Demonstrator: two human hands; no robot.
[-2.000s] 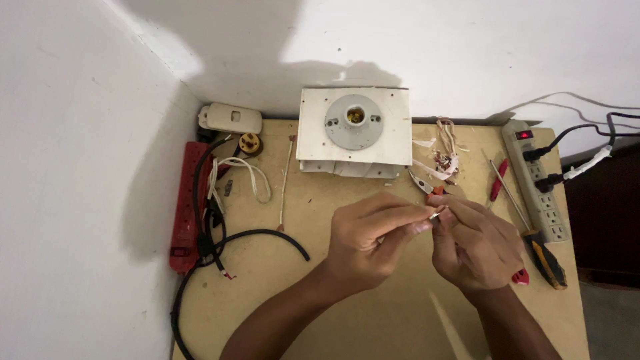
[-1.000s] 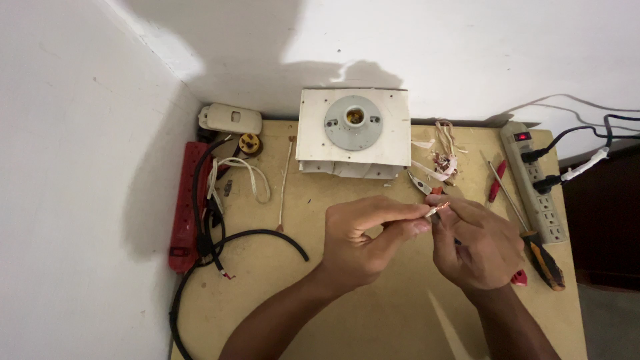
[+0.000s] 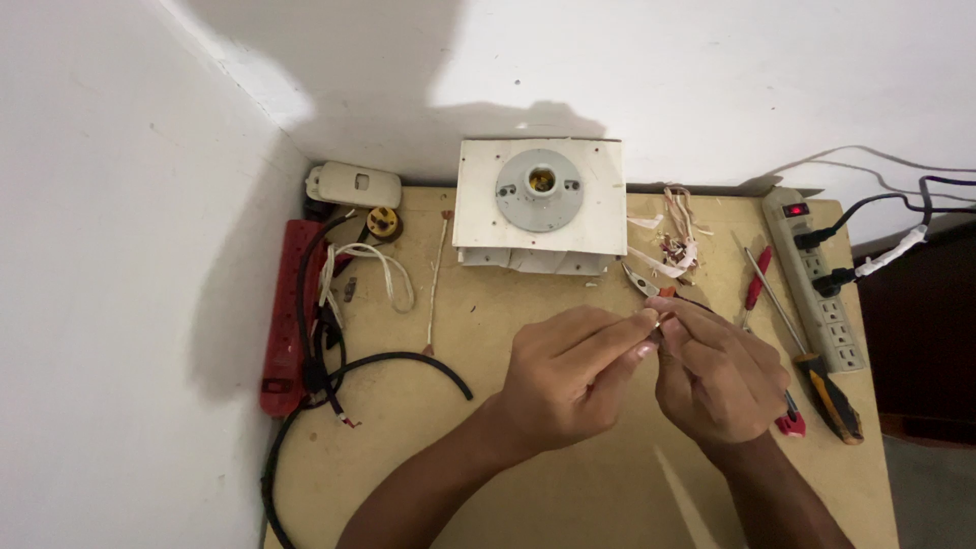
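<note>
Between the fingertips of my left hand (image 3: 579, 377) and my right hand (image 3: 713, 366) is a short wire (image 3: 657, 325) with white insulation and a coppery end. Both hands pinch it, and the fingers hide most of it. Pliers (image 3: 642, 282) with orange grips lie just beyond my right hand, which partly covers them. Farther back, a gray round lamp holder (image 3: 539, 191) sits on a white box (image 3: 473, 221). A white wire with bare copper ends (image 3: 436, 286) lies on the wooden tabletop, left of the box.
At left are a red power strip (image 3: 286, 335), black cable (image 3: 396, 355), white cord (image 3: 393, 267), yellow plug (image 3: 383, 224) and beige switch (image 3: 357, 184). At right lie wire scraps (image 3: 679, 255), a red-handled screwdriver (image 3: 756, 282), a yellow-black screwdriver (image 3: 831, 400) and a beige power strip (image 3: 816, 282).
My fingertips have closed in around the wire, whose coppery end showed more a second ago. Both hands stay in about the same place.
</note>
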